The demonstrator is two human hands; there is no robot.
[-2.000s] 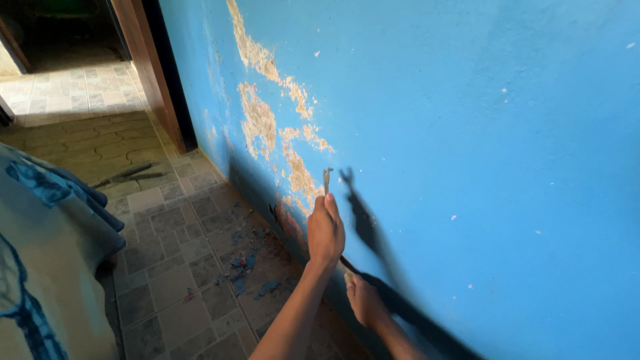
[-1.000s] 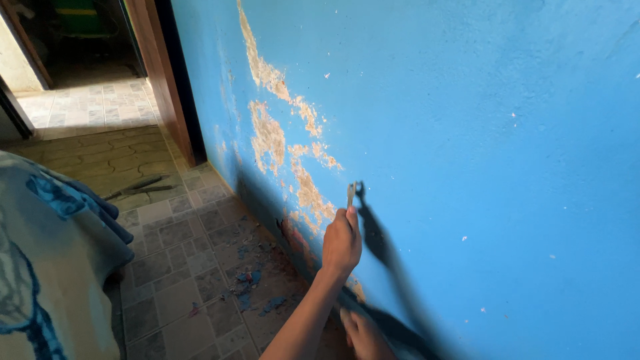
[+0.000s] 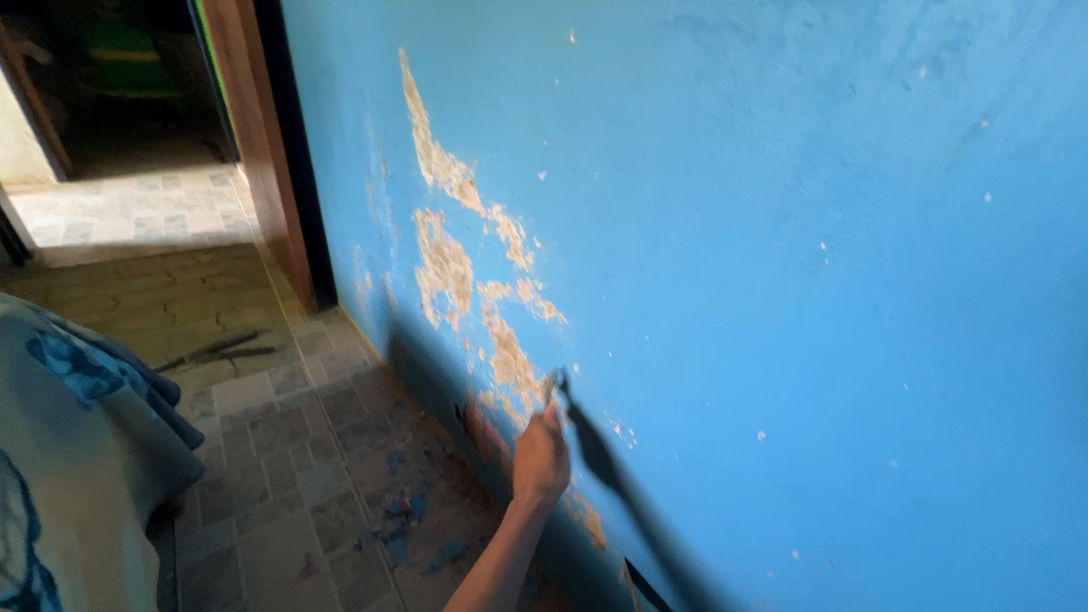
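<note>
My left hand (image 3: 541, 459) is closed around a small metal hand tool (image 3: 551, 387) at lower centre. The tool's narrow tip points up and is at or close to the blue painted wall (image 3: 765, 297), beside a rough tan patch of bared plaster (image 3: 510, 353). Whether it touches cannot be told. The fingers hide its handle. A dark shadow of hand and tool falls on the wall just to the right. My right hand is out of view. A dark, thin pointed shape shows at the bottom edge, right of my left forearm; what it is cannot be told.
Blue and reddish paint flakes (image 3: 404, 510) lie on the tiled floor (image 3: 280, 501) along the wall's foot. A patterned cloth (image 3: 85, 442) hangs at the left. Dark long objects (image 3: 225, 348) lie on the floor near the brown wooden door frame (image 3: 263, 161). A doorway opens beyond.
My left hand with the tool has moved down along the wall, to beside the lower bared plaster. My right hand, seen low beside it before, has left the view.
</note>
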